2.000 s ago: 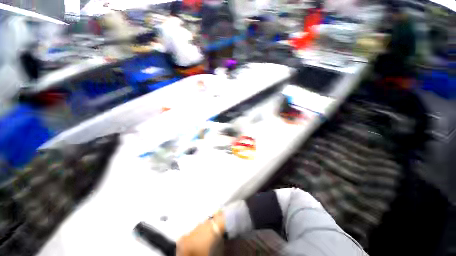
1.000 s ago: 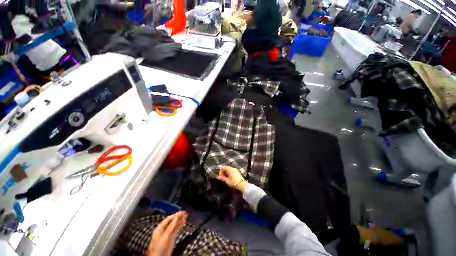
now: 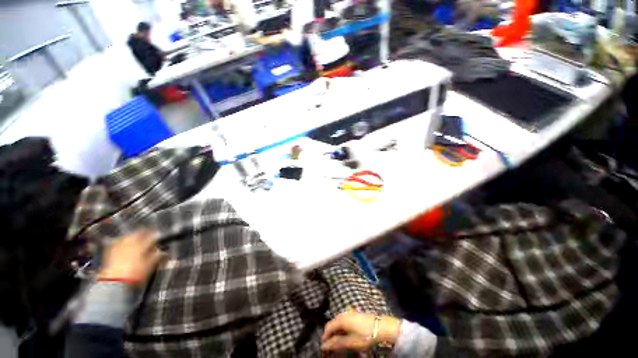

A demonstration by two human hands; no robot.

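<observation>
A large black, grey and white plaid garment piece (image 3: 217, 259) spreads over the left end of the table and hangs down its front. My left hand (image 3: 133, 257) is blurred and lies on this cloth at the left; its fingertips are not clear. A small-check cloth (image 3: 283, 325) hangs at the table's front edge, beside the large plaid. My right hand (image 3: 350, 332) is at the bottom centre, fingers curled at the small-check cloth. The white sewing machine head (image 3: 301, 112) stands behind; its needle area is blurred.
Red-and-yellow scissors (image 3: 362, 185) lie on the white table (image 3: 308, 234), with a small black piece (image 3: 290, 172) left of them. Orange-and-red scissors (image 3: 455, 152) lie at the machine's right end. A plaid heap (image 3: 525, 280) is at lower right, and a dark bundle (image 3: 35, 210) at far left.
The view has turned left. My right hand has left the plaid heap and is now at the small-check cloth. My left hand has moved left onto the large plaid piece.
</observation>
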